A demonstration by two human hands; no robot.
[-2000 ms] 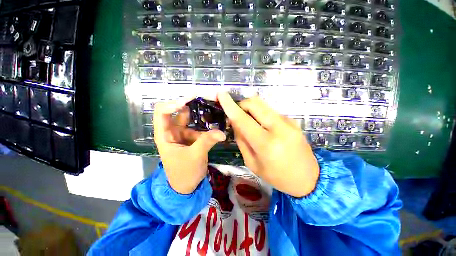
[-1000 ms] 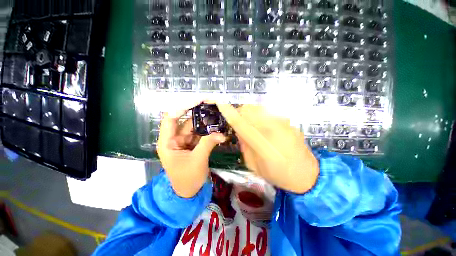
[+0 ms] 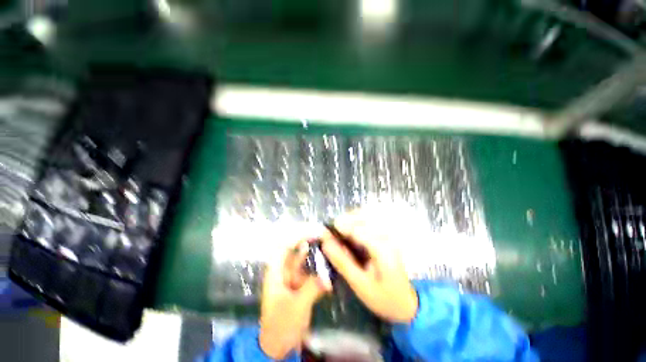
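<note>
The frame is blurred by motion. My left hand (image 3: 289, 304) holds a small dark housing (image 3: 316, 259) between thumb and fingers, over the near edge of the clear blister tray (image 3: 340, 177). My right hand (image 3: 375, 272) is beside it, its fingertips close to the housing. A thin dark tool (image 3: 347, 242), possibly tweezers, lies across the right hand's fingers. Whether the right fingertips touch the housing is unclear. Strong glare crosses the clear tray and hides its pockets there.
A black blister tray (image 3: 177, 106) with small items is at left. Another black tray (image 3: 627, 226) is at the right edge. A white rail (image 3: 382, 109) runs behind the clear tray, with a green belt (image 3: 283, 63) beyond. White paper or board (image 3: 120, 343) lies low left.
The view has tilted up and forward, so the rail, belt and right black tray now show. The hands appear lower and smaller, still together. A dark tool now shows in the right hand.
</note>
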